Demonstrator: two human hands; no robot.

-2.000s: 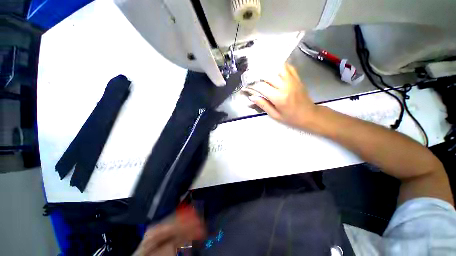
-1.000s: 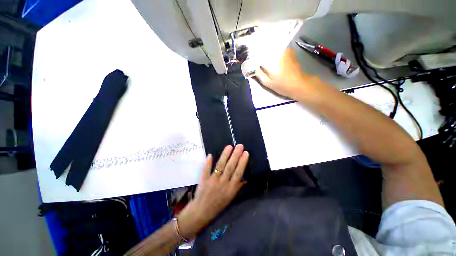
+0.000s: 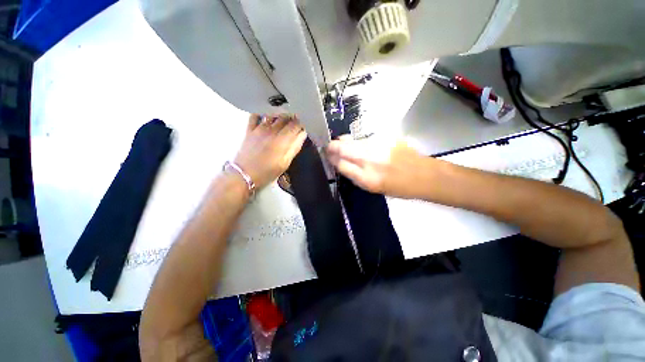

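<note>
A black fabric panel (image 3: 316, 226) runs from the presser foot (image 3: 335, 106) down over the table's front edge. The silvery zipper teeth (image 3: 348, 226) run along its middle. My left hand (image 3: 272, 150) holds the panel's left edge beside the machine head, fingers bent. My right hand (image 3: 368, 167) holds the panel just below and right of the needle, its fingertips over the fabric and washed out by the lamp. The machine head hides part of the panel between my hands. A separate forked black strip (image 3: 121, 205) lies on the table at left.
The sewing machine head (image 3: 205, 53) with its cream dial (image 3: 383, 30) stands over the work. Red-handled snips (image 3: 470, 92) lie on the machine bed at right. Black cords (image 3: 537, 106) hang beyond them. A black heap with silvery ends (image 3: 633, 162) is at far right.
My left hand has moved up from the panel's lower part to beside the machine head. My right hand has shifted slightly down. The view has shifted; the cream dial shows again.
</note>
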